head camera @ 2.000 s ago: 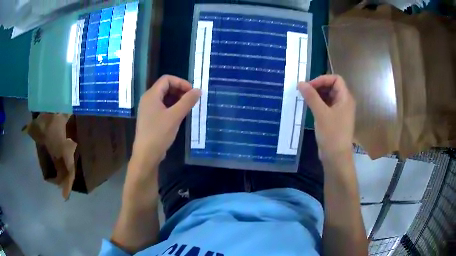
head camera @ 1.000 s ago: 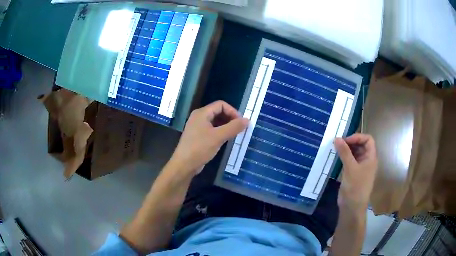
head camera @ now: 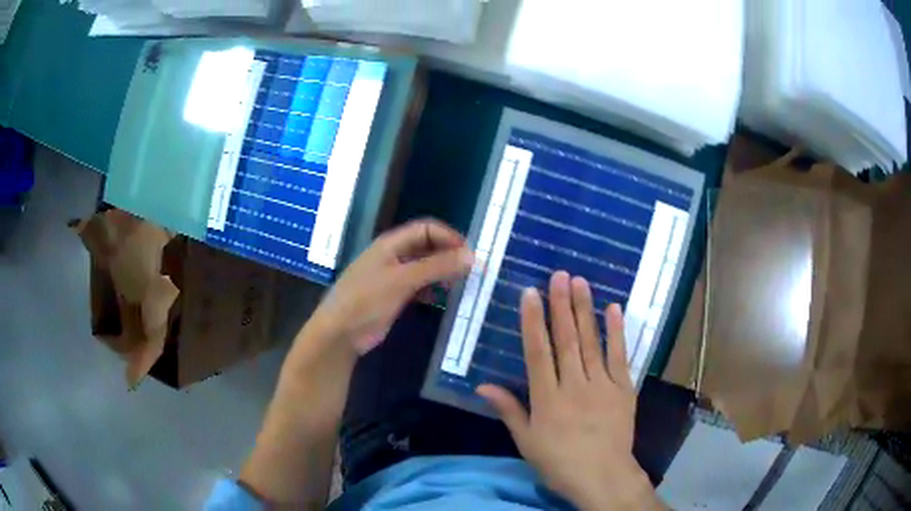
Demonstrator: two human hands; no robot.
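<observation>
A solar cell array (head camera: 569, 220), dark blue with pale cross lines and a white strip down each long side, lies on a panel stack with a frosted border, tilted clockwise before me. My right hand (head camera: 574, 389) lies flat over its lower middle, fingers spread, holding nothing. My left hand (head camera: 405, 274) is at the array's left edge, thumb and forefinger close together and slightly blurred; whether they touch the left white strip I cannot tell.
A cell array pile (head camera: 290, 160) lies on a pale-green glassy board (head camera: 165, 170) at left. Whitish sheet stacks (head camera: 629, 60) line the far edge. Cover glass (head camera: 764, 289) lies on kraft paper (head camera: 849, 299) at right. A cardboard box (head camera: 215, 319) stands on the floor at left.
My right hand has left the right white strip and moved left onto the array, fingers now spread flat. My left hand has shifted slightly left and down. Earlier, the view also turned and swung.
</observation>
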